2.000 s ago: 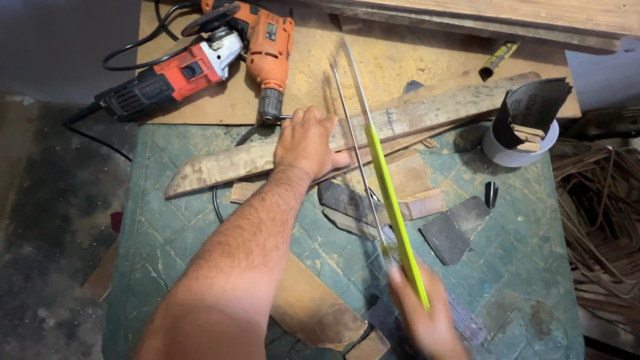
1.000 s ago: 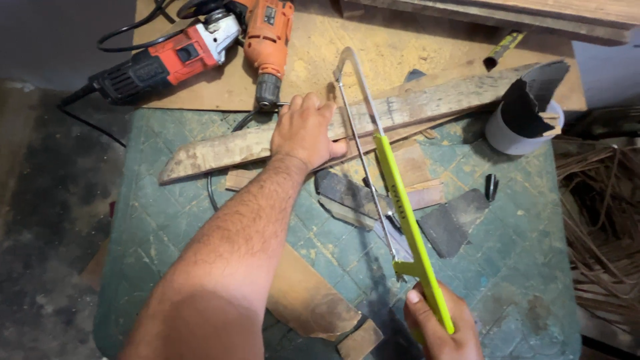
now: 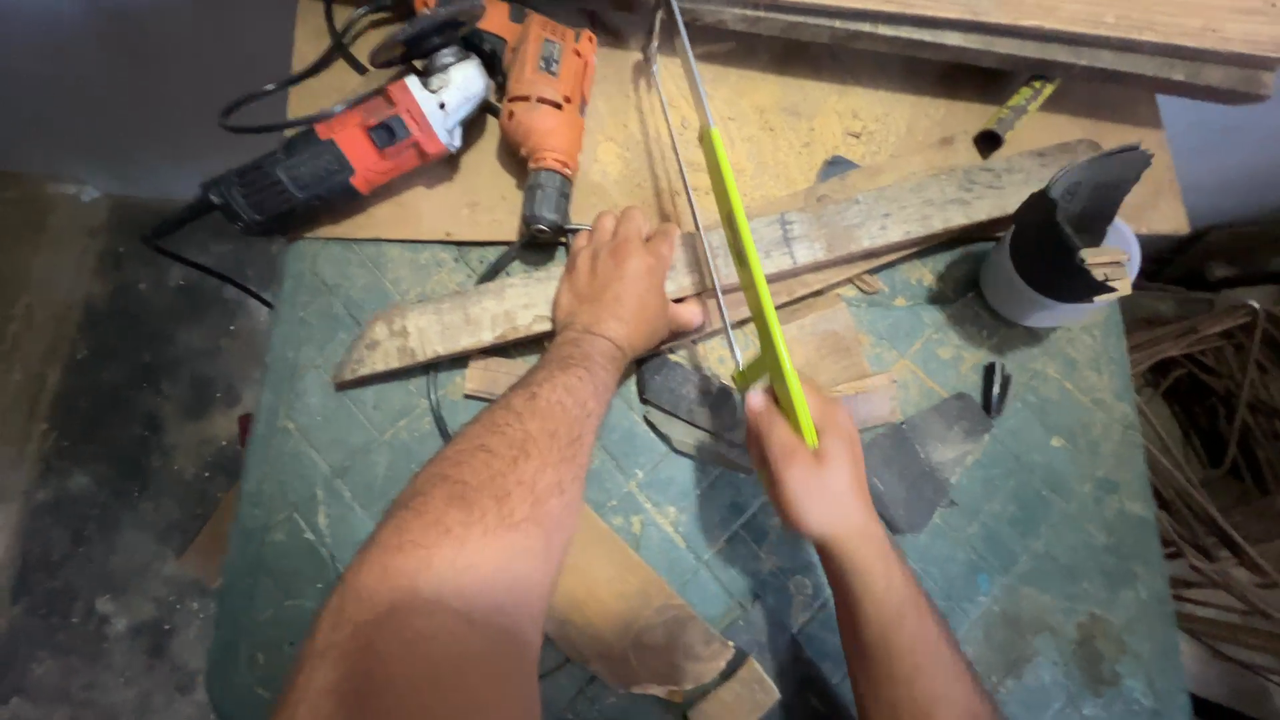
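Note:
A long, rough wooden board (image 3: 460,318) lies across the green table. My left hand (image 3: 622,280) presses on its top, fingers spread over the far edge and thumb toward the saw. My right hand (image 3: 810,455) is closed around the handle end of a hacksaw with a lime-green frame (image 3: 745,240). The saw's thin blade crosses the board just right of my left hand; whether it has cut into the wood I cannot tell. A dark pencil-like mark shows on the board right of the saw. Pieces of dark sandpaper (image 3: 905,470) and thin wood offcuts lie beneath and beside the saw.
An orange drill (image 3: 550,100) and a red-black angle grinder (image 3: 375,140) lie at the back left with their cords. A white tub (image 3: 1035,290) holding sandpaper and wood bits stands at the right. Thick planks (image 3: 1000,45) lie behind. A curved wooden piece (image 3: 640,610) is near the front.
My right hand has pushed the hacksaw forward, away from me, since one second ago. My left hand stays on the board.

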